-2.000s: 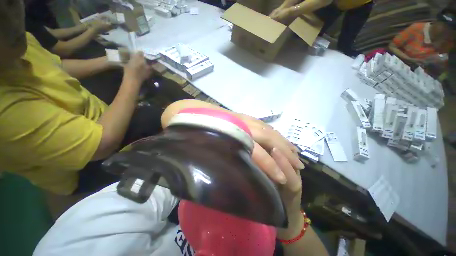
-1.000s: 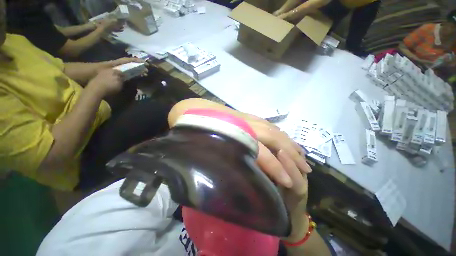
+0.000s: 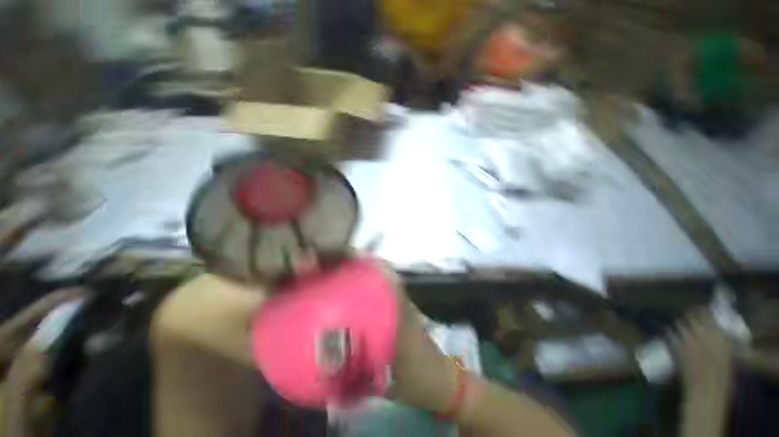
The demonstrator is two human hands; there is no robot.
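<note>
The water bottle's bright pink top [image 3: 329, 333] is close in front of me, facing the camera, with a small blurred fitting in its middle. Its dark smoky lid [image 3: 273, 213] stands flipped open above it, with a pink inner disc. My left hand [image 3: 209, 311] is against the bottle's left side, fingers hidden behind it. My right hand [image 3: 410, 346] is at its right side, mostly hidden, with a red bracelet on the wrist. Both hands appear closed around the bottle. Its body is hidden. The frame is heavily blurred.
A white-topped table [image 3: 410, 196] lies beyond the bottle. An open brown shipping carton [image 3: 299, 115] stands on it, with heaped white cartons [image 3: 530, 128] at right. Another person's hand [image 3: 705, 341] shows lower right, other hands at far left, and people behind.
The view has swung up and level and is now blurred. The bottle has turned, so its pink top faces me and the open lid stands above it. My left forearm now shows.
</note>
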